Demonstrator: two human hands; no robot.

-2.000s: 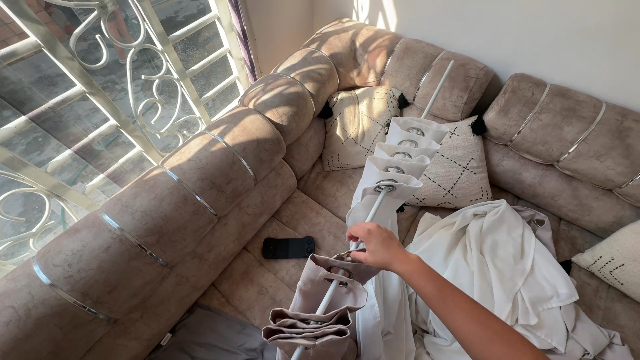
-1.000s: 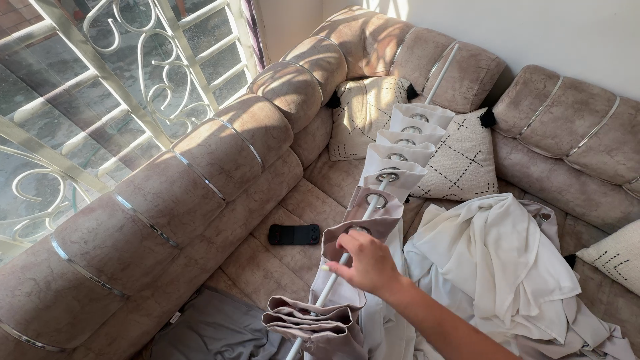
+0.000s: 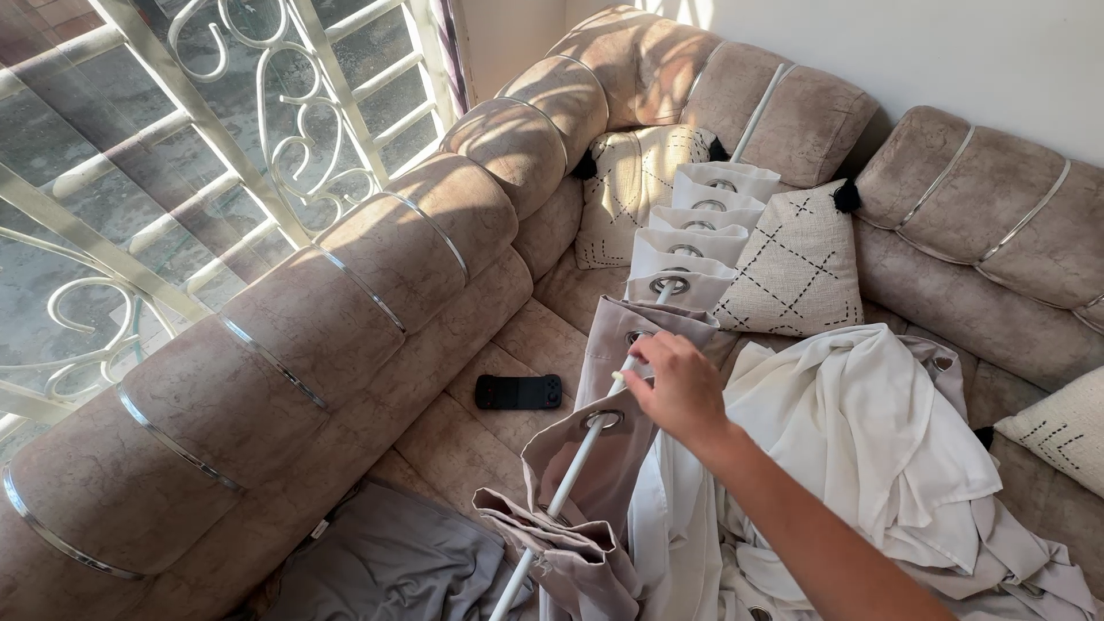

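Observation:
A thin white curtain rod (image 3: 576,467) runs from the bottom edge up to the sofa's corner. Threaded on it by metal eyelets are a white curtain panel (image 3: 690,247), bunched on the far half, and a taupe curtain panel (image 3: 595,552), folded near the bottom and partly spread higher up. My right hand (image 3: 677,379) is at the rod, with thumb and fingers around the taupe panel's top edge beside an eyelet; the exact grip is partly hidden by the hand. My left hand is not in view.
A brown corner sofa (image 3: 466,448) bears it all. A black game controller (image 3: 517,392) lies left of the rod, grey fabric (image 3: 388,552) at lower left, a heap of white cloth (image 3: 854,431) to the right. Patterned cushions (image 3: 789,263) rest behind. A barred window (image 3: 216,147) stands left.
My right hand has moved up along the rod, away from the bottom edge. Part of the taupe panel, bunched near the bottom two seconds ago, is now spread further up toward the white one.

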